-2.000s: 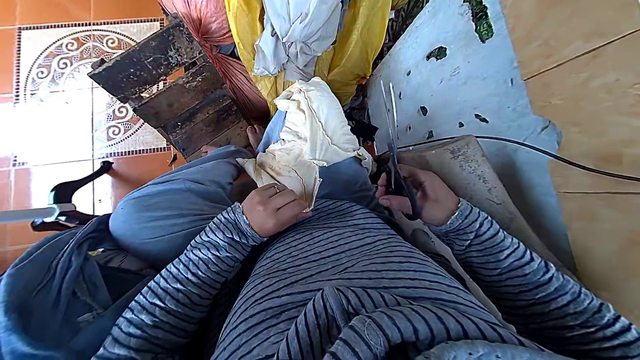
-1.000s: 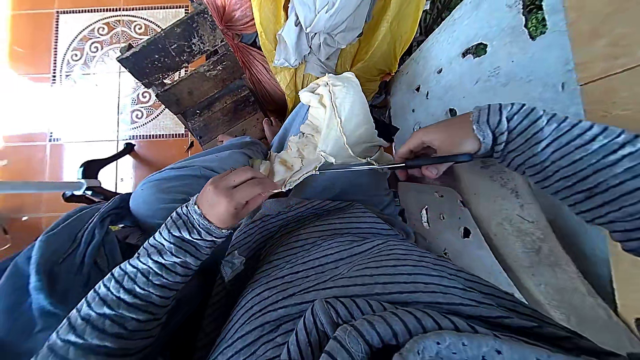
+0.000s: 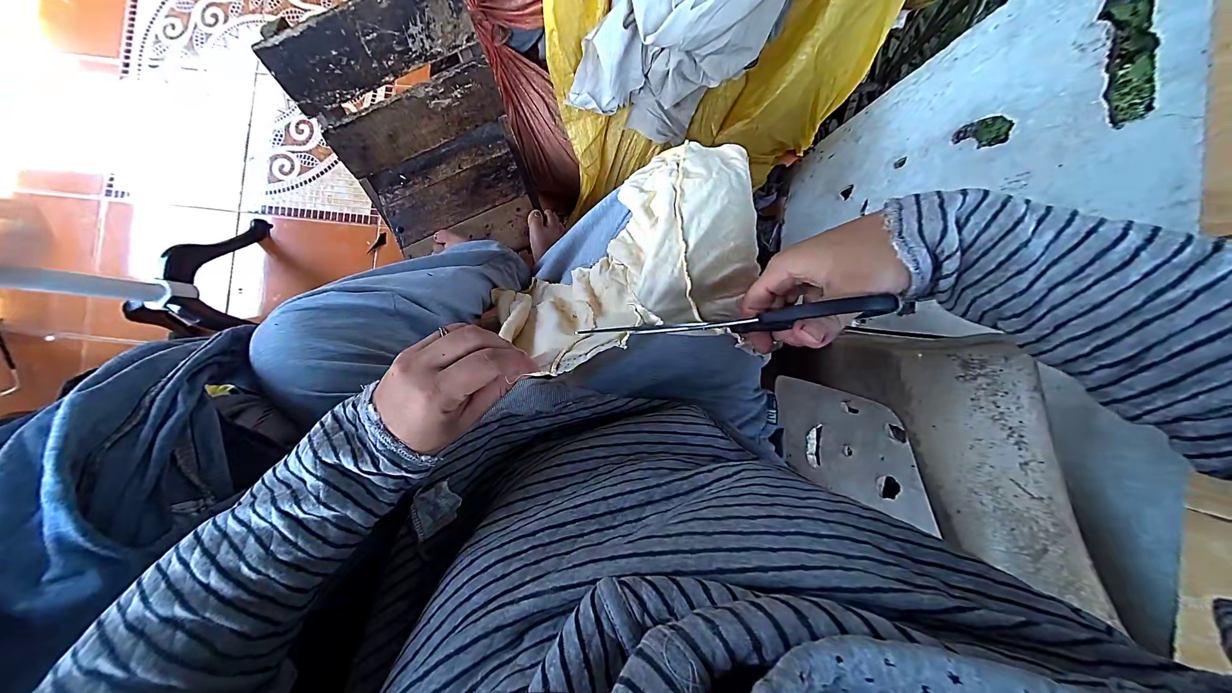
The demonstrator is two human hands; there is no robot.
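Observation:
A cream cloth [image 3: 693, 221] with visible seams lies over my legs in blue trousers. My left hand [image 3: 452, 380] pinches its lower left edge. In my right hand [image 3: 808, 289] is a pair of scissors [image 3: 818, 311] with dark handles, whose blades point left along the cloth's near edge. The right fingertips also meet the cloth's right side; whether they grip it is hard to tell. How far the blades are apart cannot be seen.
Beyond my knees are a dark wooden slatted board [image 3: 423, 120], a yellow plastic sack [image 3: 770, 111] and a pale grey cloth [image 3: 674, 58]. Blue denim fabric [image 3: 87, 481] lies at the left, near a black stand foot [image 3: 192, 289]. A white panel with holes [image 3: 1039, 106] is at the right.
The right hand with the scissors has come to the cloth; the blades, pointing away from me two seconds ago, now point left across its near edge. The left hand keeps holding the cloth.

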